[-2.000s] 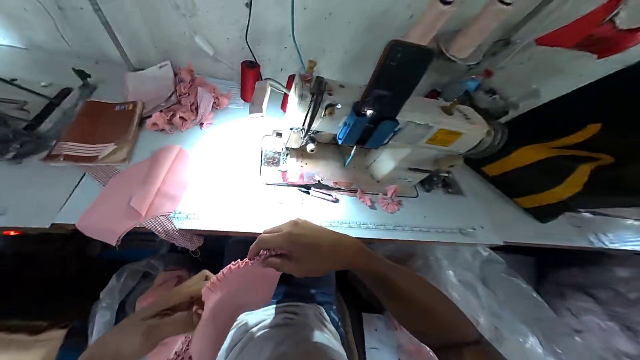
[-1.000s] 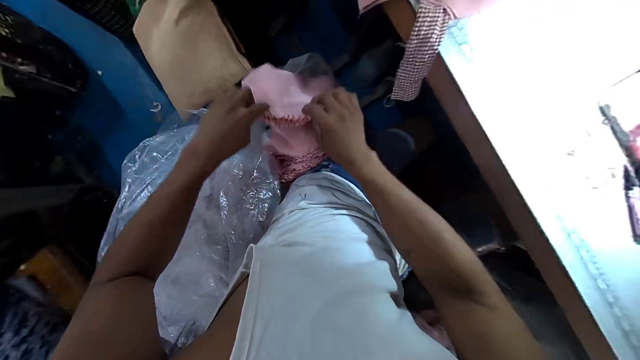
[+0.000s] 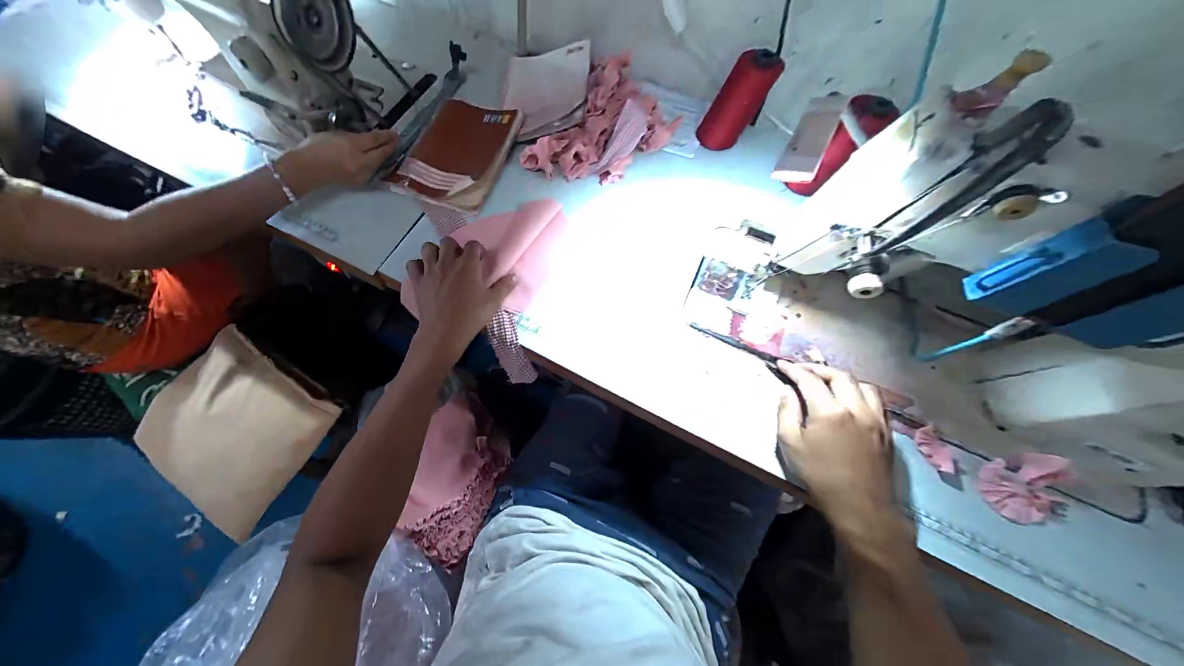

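Observation:
My left hand [image 3: 458,291] rests on folded pink fabric [image 3: 523,250] at the table's left front, fingers bent over the cloth. A checked strip [image 3: 511,347] hangs over the edge beside it. On the right, my right hand [image 3: 837,421] is closed around the handle end of dark scissors or thread snips [image 3: 735,344], whose tip points toward the needle area of a sewing machine [image 3: 865,268]. Small gathered pink pieces [image 3: 1022,486] lie right of that hand. Below the table, pink cloth with a ruffled edge [image 3: 453,499] hangs by my lap.
Red thread cones [image 3: 740,100] stand at the back, near a heap of pink scraps [image 3: 601,129] and a brown notebook [image 3: 462,148]. A co-worker's hand [image 3: 342,157] reaches in beside the notebook. Another sewing machine [image 3: 305,55] stands at upper left. A tan cushion [image 3: 236,430] is lower left.
The view has swung back from my lap to the table. Both hands have let go of the ruffled pink cloth; my right now holds the cutting tool. A co-worker's arm has come in at left.

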